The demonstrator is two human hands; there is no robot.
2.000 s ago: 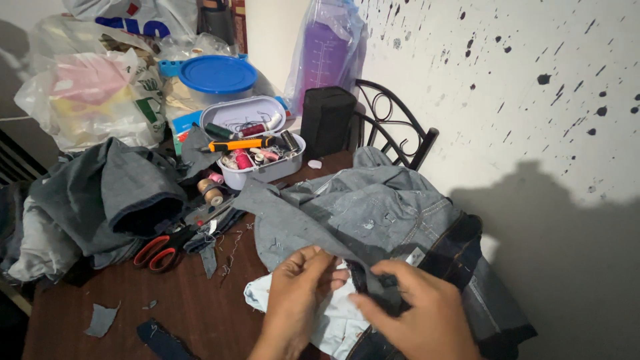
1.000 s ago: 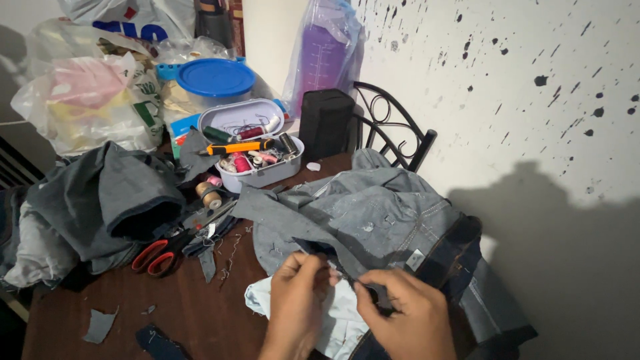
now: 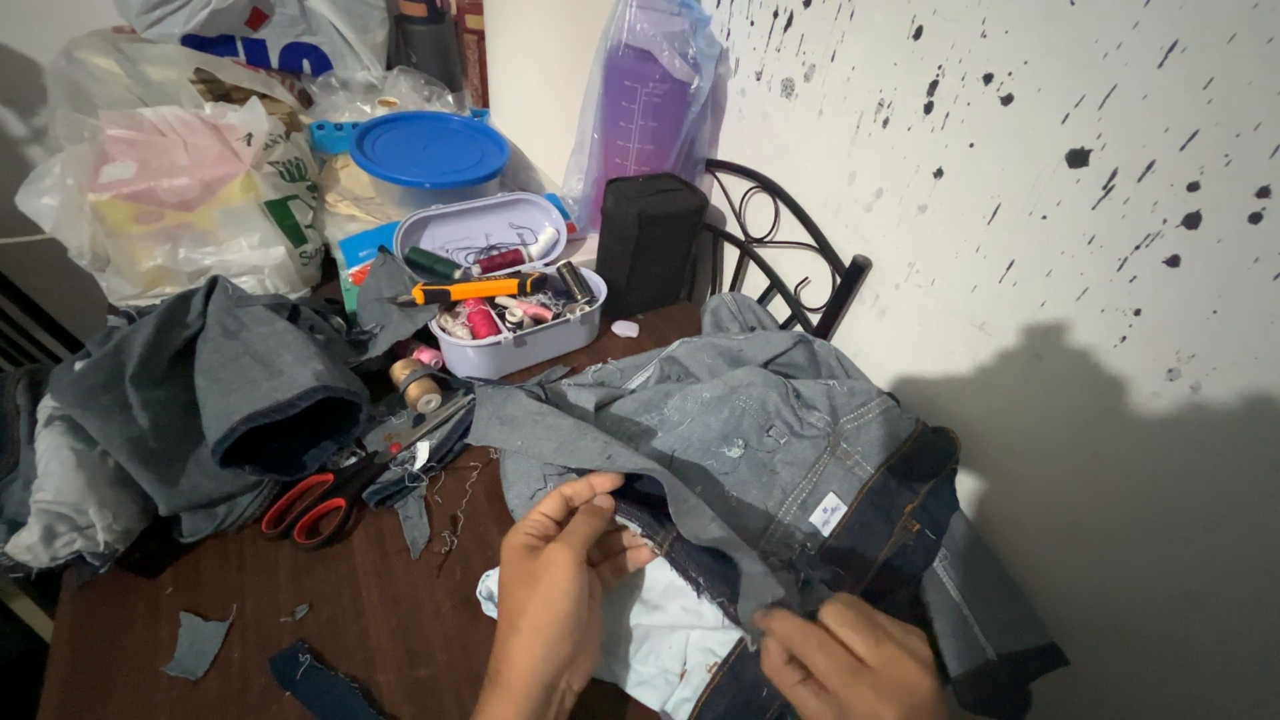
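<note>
A grey-blue denim garment (image 3: 690,410), apparently inside out, lies over the right part of the table. My left hand (image 3: 565,580) pinches the edge of a denim flap between thumb and fingers. Lower right, my right hand (image 3: 845,655) grips the other end of that flap, its fingertips closed on the cloth and slightly blurred. Pale white-blue fabric (image 3: 665,630) shows between and below the hands. A dark denim waistband (image 3: 890,510) runs along the garment's right side. Whether a needle is held cannot be seen.
Red-and-black scissors (image 3: 340,495) and a tan thread spool (image 3: 415,385) lie left of the garment. Behind stands an open sewing box (image 3: 520,345) with an orange cutter (image 3: 480,289) across it. More denim (image 3: 210,400) is heaped at left; scraps (image 3: 198,643) lie in front. A black metal chair (image 3: 850,290) stands behind.
My right hand has moved down and right, away from my left hand. The flap's edge now stretches between them, where the hands were close together before.
</note>
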